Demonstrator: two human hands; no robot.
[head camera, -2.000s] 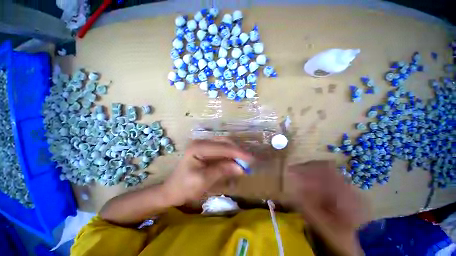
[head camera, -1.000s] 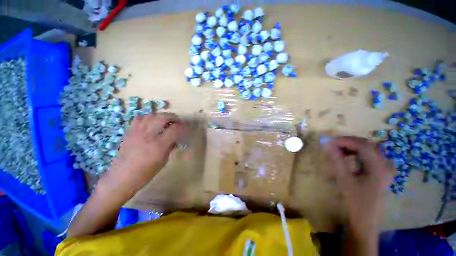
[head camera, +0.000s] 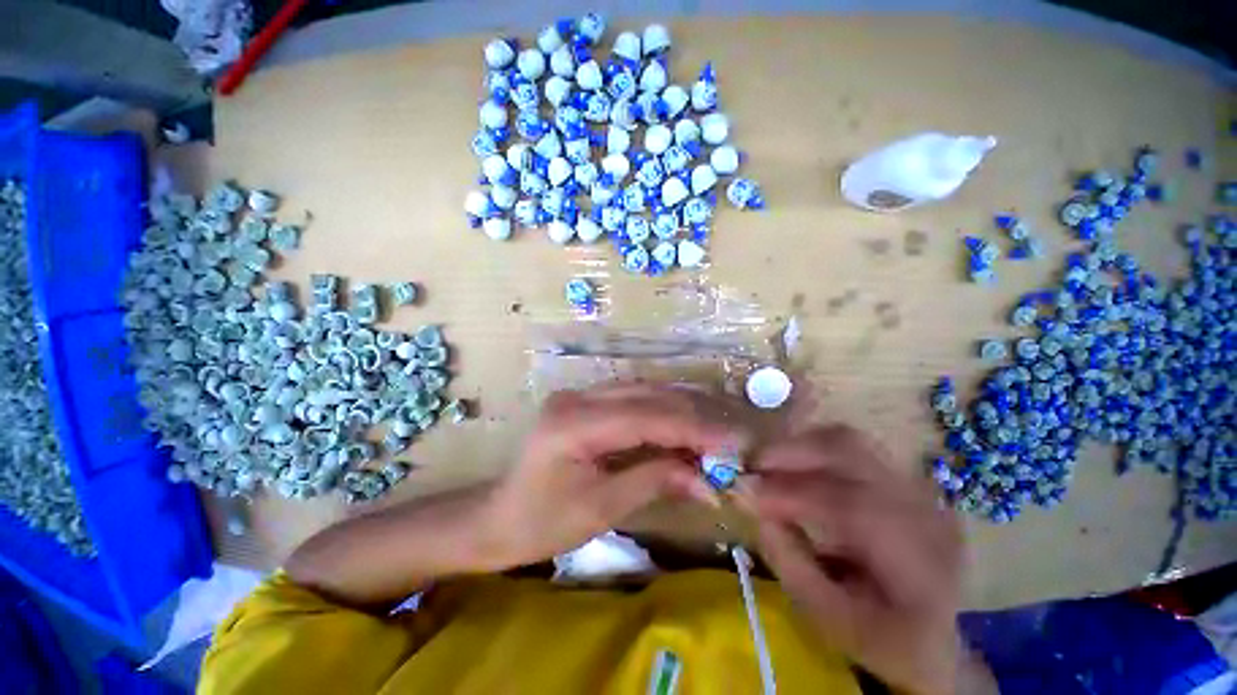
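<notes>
My left hand (head camera: 597, 462) and my right hand (head camera: 855, 530) meet over the work patch (head camera: 638, 360). Their fingertips hold one small blue-and-white piece (head camera: 720, 470) between them. Whether a cap is on it is too small to tell. The grey-green caps (head camera: 299, 394) lie heaped at the left. The loose blue-and-white pieces (head camera: 1099, 367) lie heaped at the right. Assembled pieces (head camera: 597, 149) stand in a cluster at top centre, and a single piece (head camera: 581, 295) lies just below it.
A white squeeze bottle (head camera: 916, 170) lies at the upper right. A white disc (head camera: 769, 387) sits at the patch's right edge. A blue bin (head camera: 102, 367) stands far left. A white wad (head camera: 604, 558) and a white cord (head camera: 753, 618) are at the near edge. A red stick (head camera: 261, 48) is at upper left.
A second ago my hands were apart, left by the caps and right by the blue-and-white heap. They have come together at the centre around one piece. The single piece below the cluster appeared after the first frame.
</notes>
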